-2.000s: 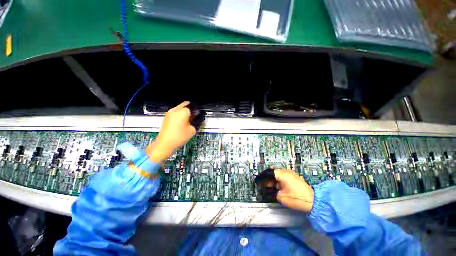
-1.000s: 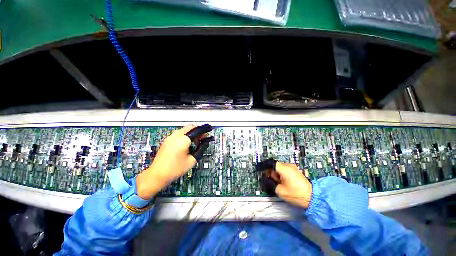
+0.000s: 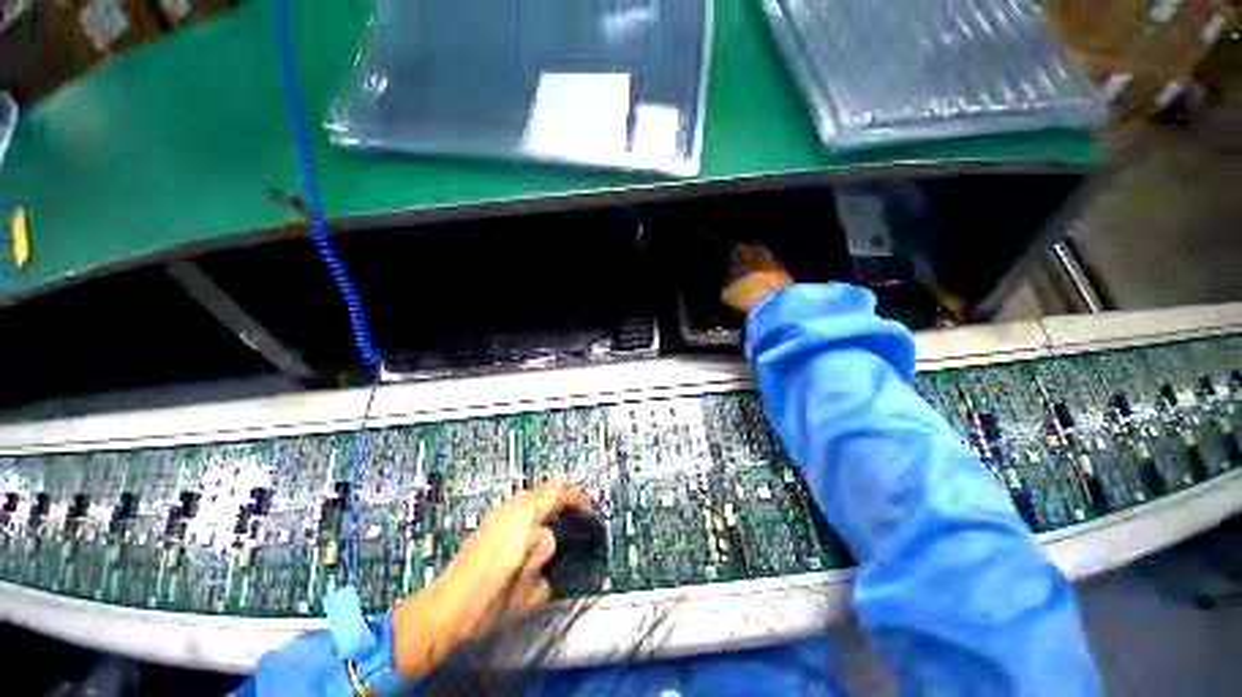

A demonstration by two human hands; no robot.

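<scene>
A long row of green circuit boards (image 3: 667, 470) crosses the frame, with black blocks and pale parts standing on them. My left hand (image 3: 511, 565) is over the boards near the middle, its fingertips in black finger cots; whether it holds a part cannot be told. My right hand (image 3: 753, 275) reaches under the bench into the dark parts bin (image 3: 702, 334); its fingers are mostly lost in the dark. The right sleeve covers some boards.
White rails (image 3: 450, 398) run along both sides of the boards. A long low tray (image 3: 524, 354) lies left of the bin. A blue coiled cord (image 3: 341, 279) hangs to the left wrist strap (image 3: 349, 624). Clear plastic trays (image 3: 940, 68) lie on the green bench (image 3: 164, 150).
My right hand has moved from the boards forward into the bin. My left hand has moved down toward the near rail. The view has shifted, showing more of the bench top.
</scene>
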